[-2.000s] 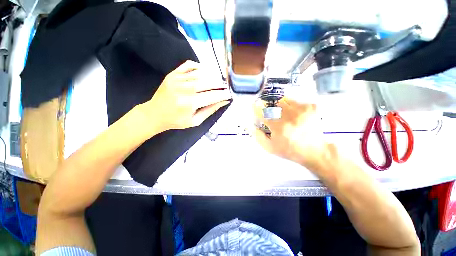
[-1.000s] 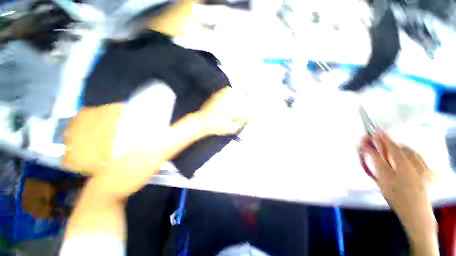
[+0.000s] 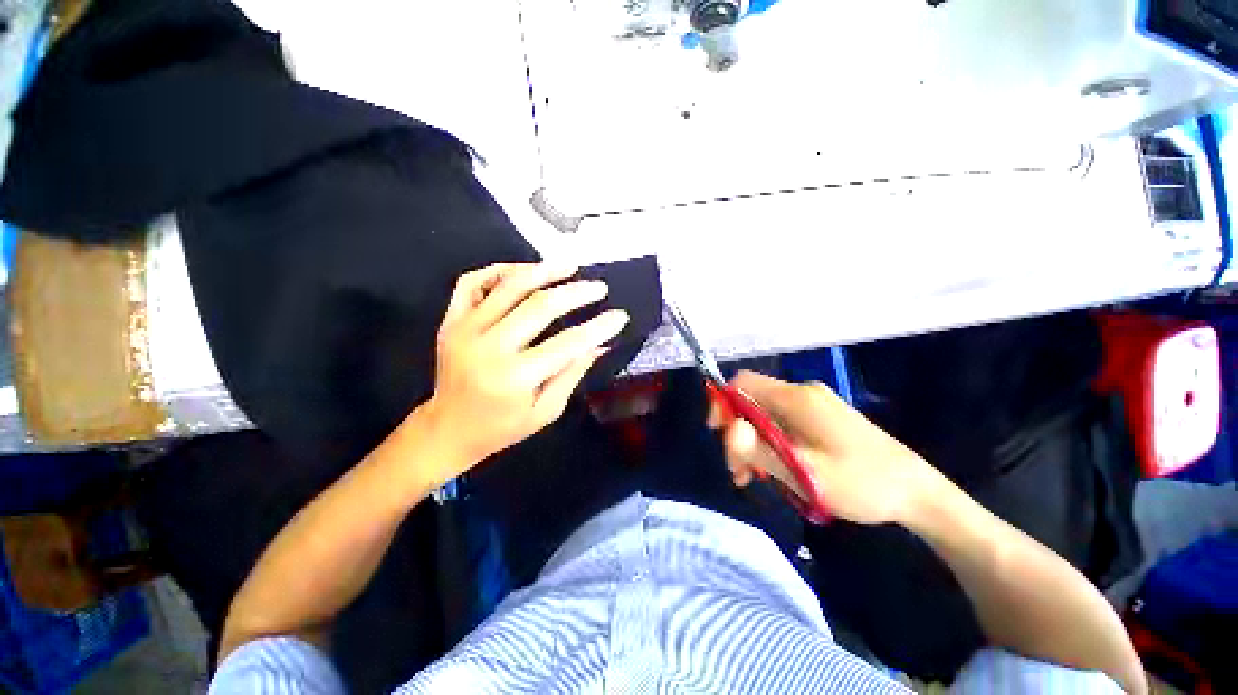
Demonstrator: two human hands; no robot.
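A large black fabric panel [image 3: 340, 245] lies over the left of the white table and its near edge. My left hand [image 3: 523, 346] holds it near its right end, fingers spread on the cloth. A narrow black end [image 3: 631, 292] sticks out to the right of my fingertips. My right hand [image 3: 808, 441] holds the red-handled scissors [image 3: 699, 346] in front of the table's edge. Their silver blades point up and left, with the tips at the right edge of the black end. Whether the blades touch the cloth cannot be told.
The white table [image 3: 869, 258] has a brown taped cardboard piece [image 3: 82, 340] at left. Small metal machine parts [image 3: 717, 27] show at the top. A dark display [image 3: 1202, 27] is at upper right. A red stool [image 3: 1178, 394] stands below at right, a blue basket [image 3: 95, 638] at lower left.
My right hand has brought the scissors from the table's right side to the fabric end. My left hand has drawn the fabric end nearer the front edge. The view has tilted down.
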